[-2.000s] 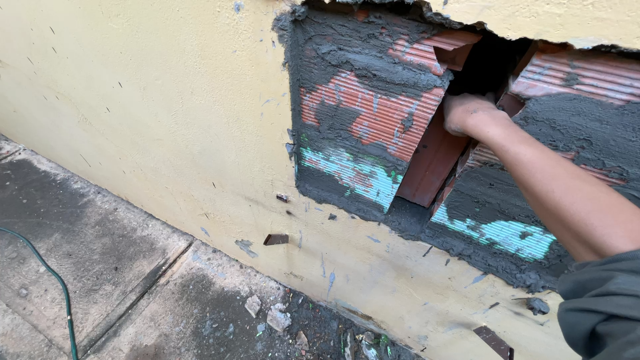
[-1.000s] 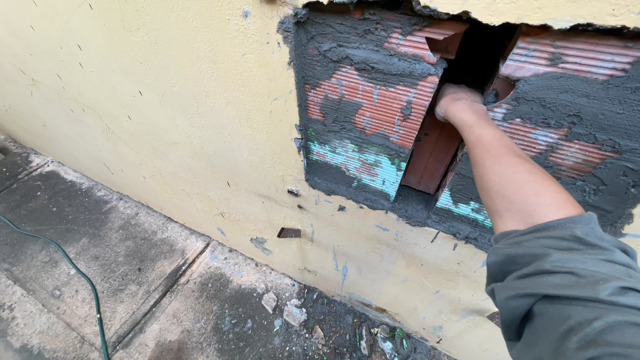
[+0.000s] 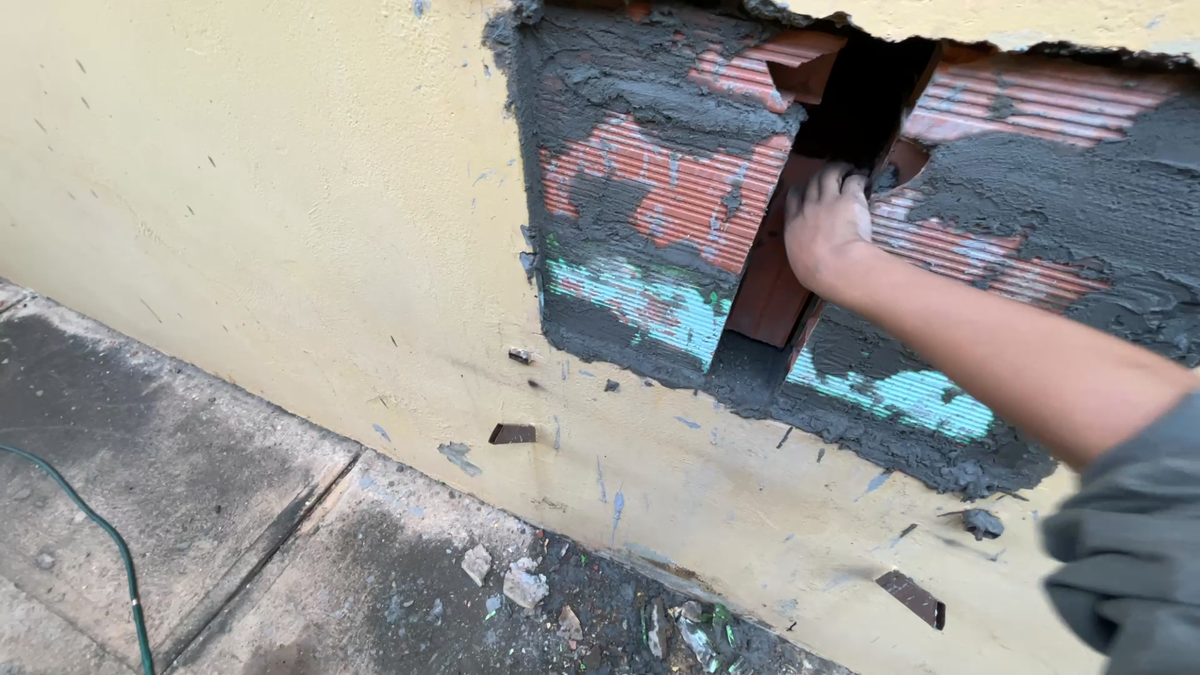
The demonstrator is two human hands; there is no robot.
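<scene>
My right hand [image 3: 827, 220] is at the dark gap between two ribbed clay hollow bricks set in the wall opening. Its fingers bend into the gap, with the fingertips hidden; whether they hold anything cannot be told. Left of the gap, the ribbed brick [image 3: 694, 197] bears smeared grey mortar and turquoise paint; its upper corner is broken. The right brick [image 3: 947, 253] is likewise smeared with mortar and has a broken edge beside my hand. Inside the gap shows a smooth reddish-brown clay face [image 3: 771, 281], with grey mortar [image 3: 745, 370] at its foot. My left hand is out of view.
A yellow plastered wall [image 3: 281, 206] surrounds the opening, its upper edge jagged. Small brown rectangular pieces [image 3: 513, 434] stick out of the wall below. Rubble [image 3: 525, 583] lies on the concrete paving [image 3: 216, 469] along the wall's foot. A green hose or cable [image 3: 117, 539] crosses the paving at left.
My right hand was deeper in the gap one second ago; now more of its back and fingers shows, lower beside the right brick's edge.
</scene>
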